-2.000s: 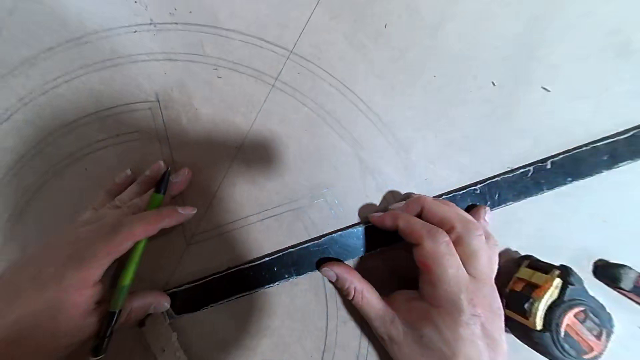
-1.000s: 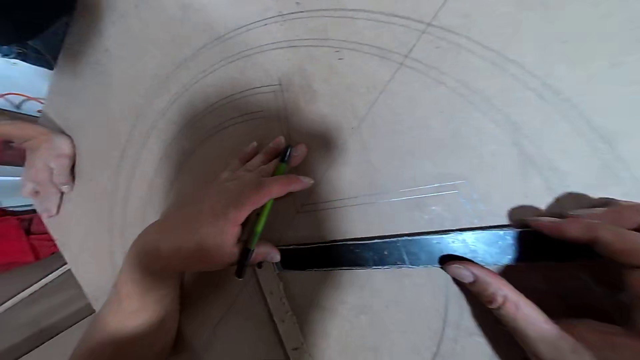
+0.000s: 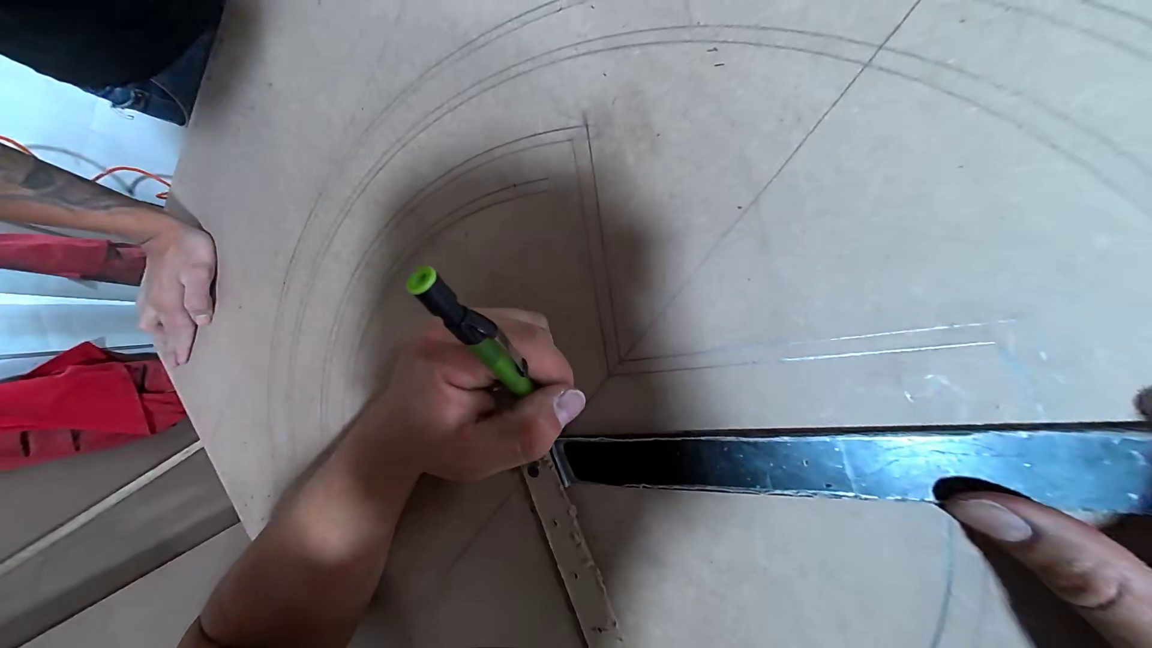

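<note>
My left hand (image 3: 486, 396) grips a green and black marking pencil (image 3: 495, 360), its capped end pointing up and left and its tip hidden under the fingers. Beside that hand lies the left end of a long dark, shiny straight strip (image 3: 765, 463). A narrow pale strip with small holes (image 3: 571, 558) meets it there and runs down. At the right edge my right hand (image 3: 1053, 549) is partly in view, its thumb at the dark strip's lower edge; the other fingers are mostly cut off. Pencilled arcs and straight lines cover the pale board (image 3: 810, 225) around them.
Another person's hand (image 3: 180, 279) rests on the board's left edge. Past that edge are red cloth (image 3: 90, 396), an orange cord (image 3: 130, 170) and boards (image 3: 99, 513) lower down. Dark clothing (image 3: 108, 36) shows at the top left.
The pencil lay across my spread left hand; now the fingers are closed around it, its green-capped end up. The tape measure seen two seconds ago is out of view. The view has shifted.
</note>
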